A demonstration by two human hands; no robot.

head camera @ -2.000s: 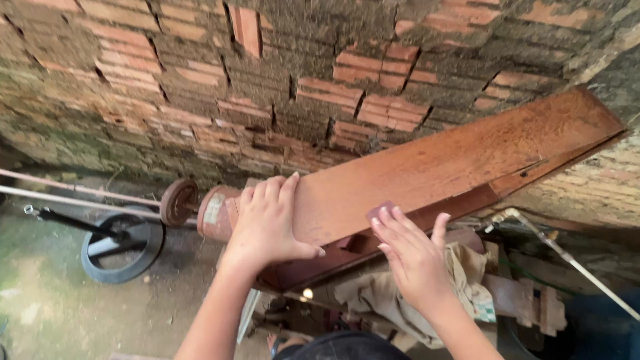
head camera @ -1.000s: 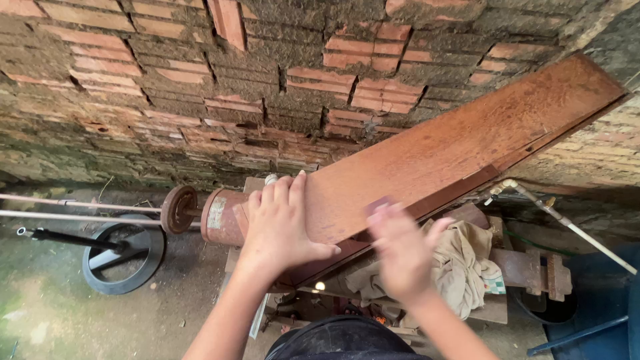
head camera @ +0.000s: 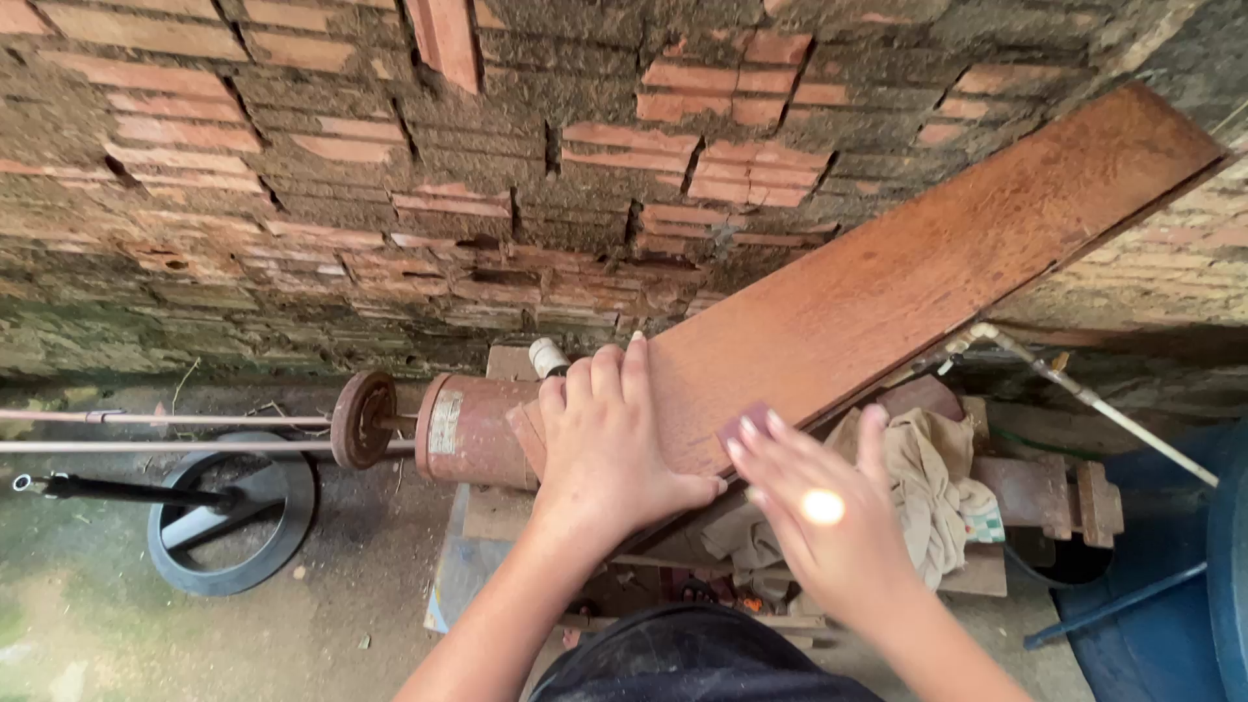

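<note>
A long reddish-brown wooden board (head camera: 877, 263) slants from the centre up to the right, its near end over a rusty cylindrical machine part (head camera: 483, 429). My left hand (head camera: 609, 439) lies spread on the board's near end, thumb toward its lower edge. Under the fingertips of my right hand (head camera: 819, 497) is a small dark purplish piece of sandpaper (head camera: 746, 426), flat against the board near that lower edge. A bright spot of light falls on the back of my right hand. The board's underside is hidden.
Behind the board rises a rough brick wall (head camera: 390, 195). A beige cloth (head camera: 926, 487) lies below it, beside a rusty metal block (head camera: 1024, 492). A pale pipe (head camera: 1102, 400) and a blue container (head camera: 1170, 546) are at right. A round black base with a pole (head camera: 234, 517) stands at left.
My right hand has shifted a little on the board with the sandpaper, after being blurred by motion one second ago. My left hand keeps its place on the near end.
</note>
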